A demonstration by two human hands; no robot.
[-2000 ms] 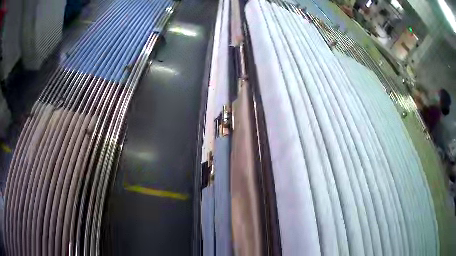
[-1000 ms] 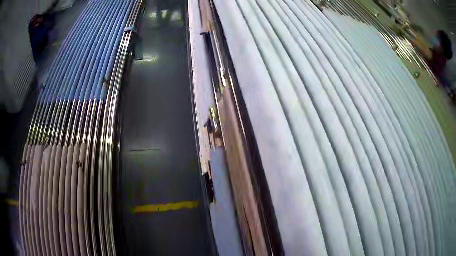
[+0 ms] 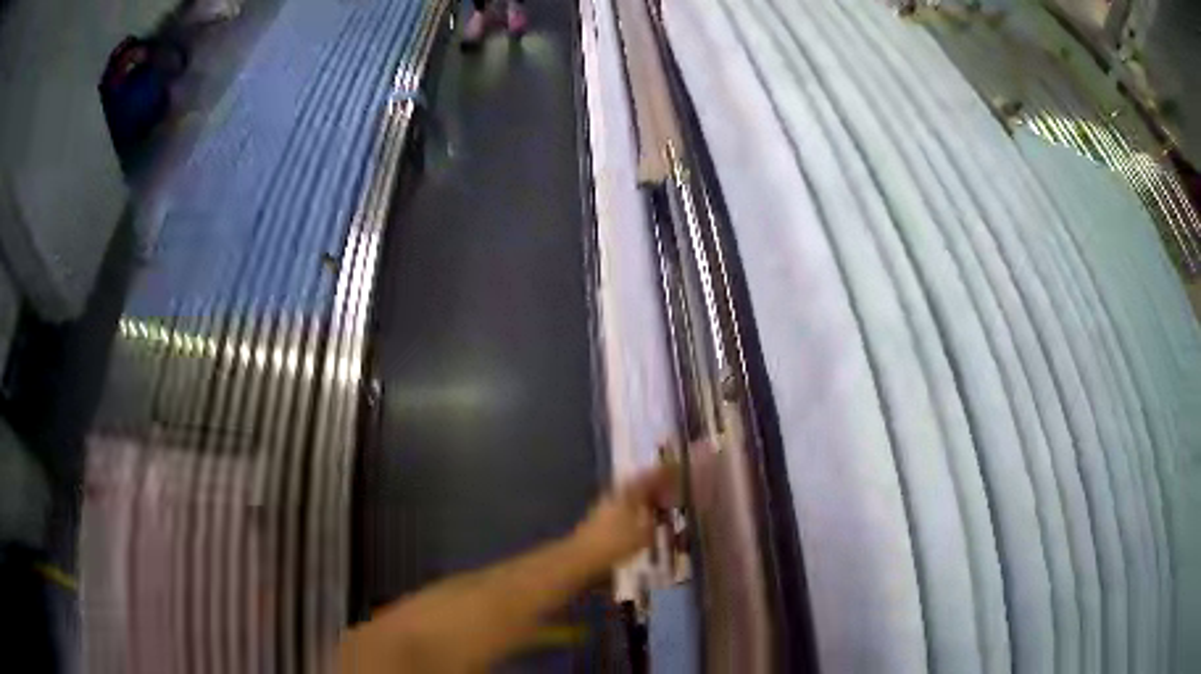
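Observation:
My left hand [image 3: 626, 518] reaches in from the lower left, bare and blurred. Its fingers are at the small clips and metal parts on the edge of the rack in front of me. Whether they grip anything cannot be told. Beside them lie a beige-brown cloth strip [image 3: 740, 579], shiny steel tubes [image 3: 705, 283], a pale cloth strip [image 3: 635, 316] and a piece of blue-grey cloth [image 3: 673, 632]. Right of a dark edge bar, a whitish curtain panel [image 3: 843, 395] lies in long folds. My right hand is not in view.
On the left, a low tube rack holds blue cloth [image 3: 264, 198] and beige-brown cloth [image 3: 171, 553]. A grey aisle [image 3: 487, 263] runs between the racks. Pink clogs [image 3: 495, 24] show at its far end. A dark blurred shape [image 3: 138, 86] is at upper left.
My left hand and forearm have come into view from the lower left, reaching to the rack edge. The view has shifted, and pink clogs now show at the top.

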